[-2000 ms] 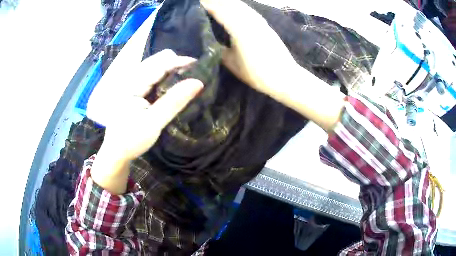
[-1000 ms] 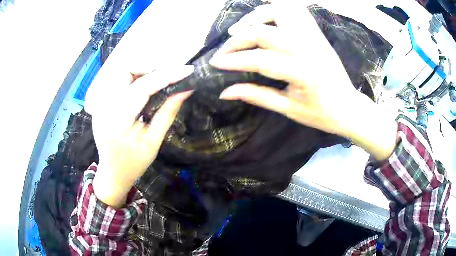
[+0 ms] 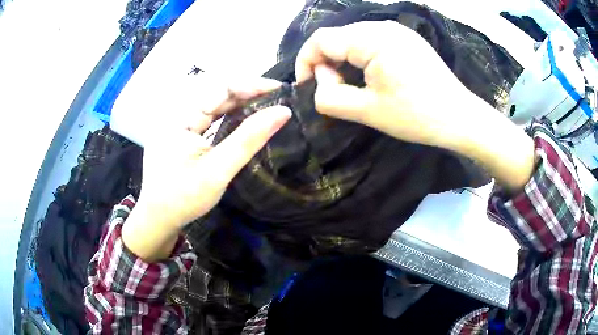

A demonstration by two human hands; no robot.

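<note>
A dark plaid garment [image 3: 308, 176] with plain black cloth lies in folds over the table and hangs over its front edge. My left hand [image 3: 190, 163] pinches a folded edge [image 3: 262, 101] of it between thumb and fingers. My right hand [image 3: 393, 85] holds the same edge just right of the left fingertips, thumb and index finger close together. The cloth behind the palms is hidden.
A white and blue sewing machine [image 3: 554, 78] stands at upper right. A ruler scale [image 3: 446, 265] runs along the front edge of the white table [image 3: 469, 219]. More dark crumpled cloth [image 3: 79, 222] lies at left, beside a blue edge [image 3: 118, 85].
My right hand has come off the far cloth and closed from spread fingers to a pinch beside my left hand. The held edge is now raised between both hands.
</note>
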